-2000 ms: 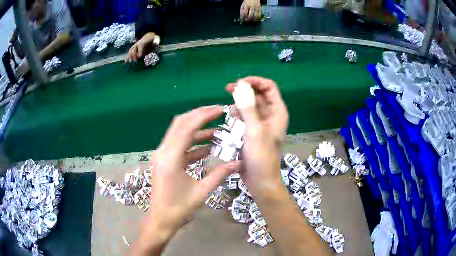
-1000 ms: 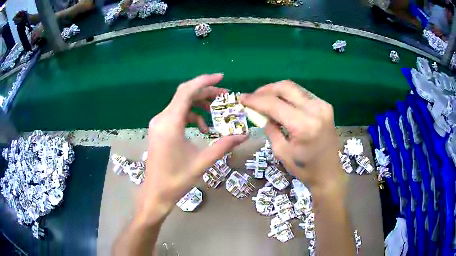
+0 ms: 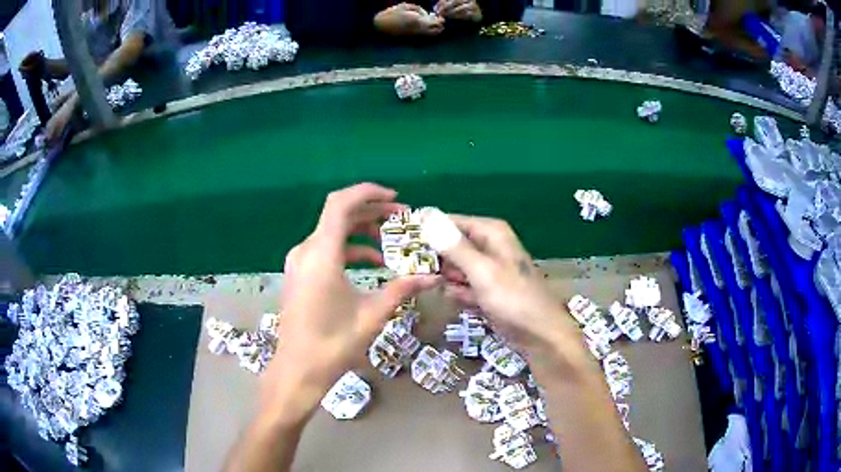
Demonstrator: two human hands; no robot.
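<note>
A white insert housing (image 3: 403, 241) with brass contacts on its open face is held up in front of me, above the board's back edge. My left hand (image 3: 337, 277) grips it from the left and below between thumb and fingers. My right hand (image 3: 489, 267) is on its right side, with a pale cover on the thumb pressed against it; the fingertips behind are partly hidden. Partly fitted inserts (image 3: 435, 367) lie in clusters on the tan board (image 3: 277, 433). One insert (image 3: 347, 395) lies with its plain white face up.
A pile of white housings (image 3: 69, 355) lies on the dark bench at left. The green belt (image 3: 304, 194) carries a few spaced inserts (image 3: 592, 204). Blue ridged stacks (image 3: 747, 304) with whitish pieces stand at right. Across the belt, a person's hands (image 3: 429, 17) are near brass pieces.
The held insert has turned, from plain face showing to brass side showing. My right hand has closed in on its right side. An insert now shows on the near part of the belt.
</note>
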